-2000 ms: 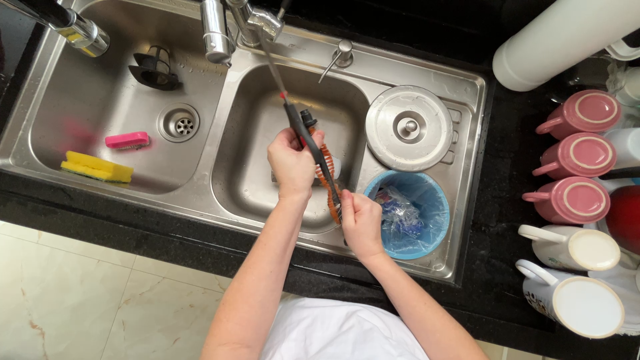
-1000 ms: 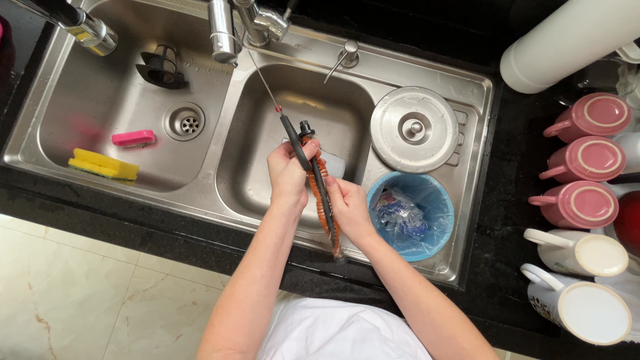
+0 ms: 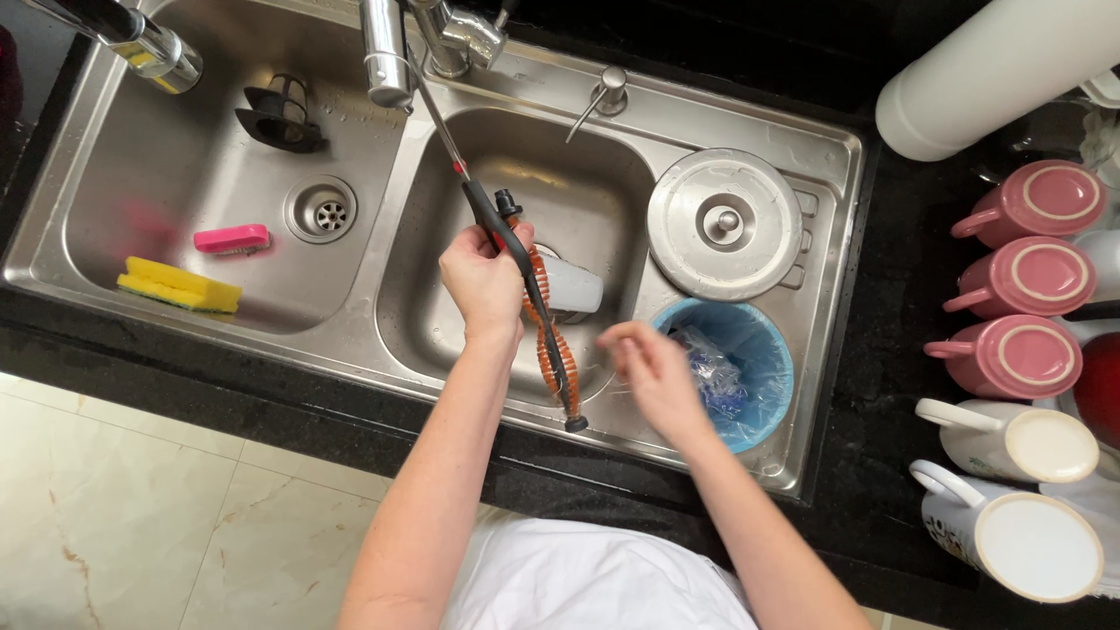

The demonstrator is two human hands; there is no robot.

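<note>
My left hand (image 3: 490, 284) holds a brush roller (image 3: 560, 354) with orange bristles and black end caps, together with a slim black-handled tool (image 3: 483, 213) that has a thin metal shaft. Both are over the middle basin, the roller slanting down to the right past the front rim. My right hand (image 3: 652, 376) is slightly blurred, apart from the roller, beside a blue bin (image 3: 781, 350) lined with clear plastic and holding crumpled wrap. A translucent white container (image 3: 570, 284) lies in the basin, partly behind the roller.
The left basin (image 3: 175, 157) holds a black filter frame (image 3: 280, 114), a pink brush (image 3: 232, 239) and a yellow sponge (image 3: 179, 284). Chrome faucets (image 3: 387, 61) overhang the back. A round steel lid (image 3: 687, 236) rests on the drainboard. Several mugs (image 3: 1019, 359) and a white bottle (image 3: 980, 79) stand at right.
My right hand has let go of the roller and moved right, towards the blue bin. My left hand keeps its hold on the roller and the black-handled tool.
</note>
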